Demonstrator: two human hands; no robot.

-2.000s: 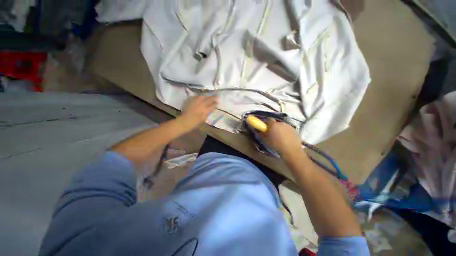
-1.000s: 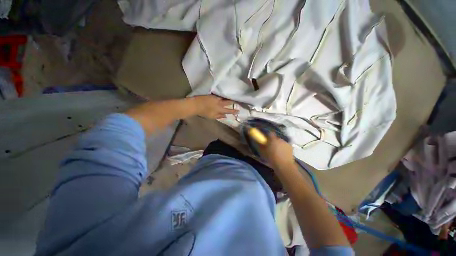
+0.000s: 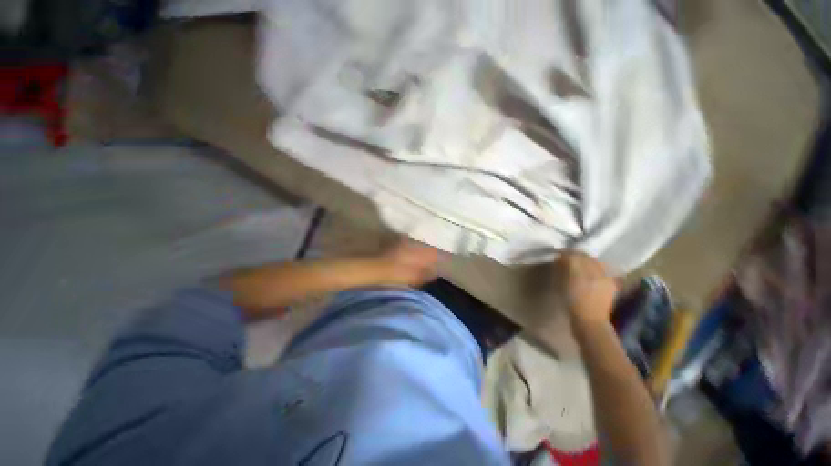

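Observation:
The off-white jacket (image 3: 437, 100) lies spread and rumpled on the brown pressing table (image 3: 756, 118), blurred by motion. My right hand (image 3: 588, 289) grips its near edge, and folds gather at the fingers. My left hand (image 3: 412, 262) is at the table's front edge, just below the jacket's near border; blur hides whether its fingers hold the cloth. The steam iron (image 3: 670, 341) is out of my hands, blurred, to the right of my right forearm, with its yellow handle showing.
A grey-white board (image 3: 128, 227) is at the left. A red plastic object (image 3: 36, 98) is at the far left. Pale pinkish cloth (image 3: 784, 319) hangs at the right. Cream cloth (image 3: 542, 391) hangs below the table edge above something red (image 3: 576, 453).
My right hand has let go of the iron, which is now at the right, and has taken hold of the jacket edge. My left hand has moved down towards me.

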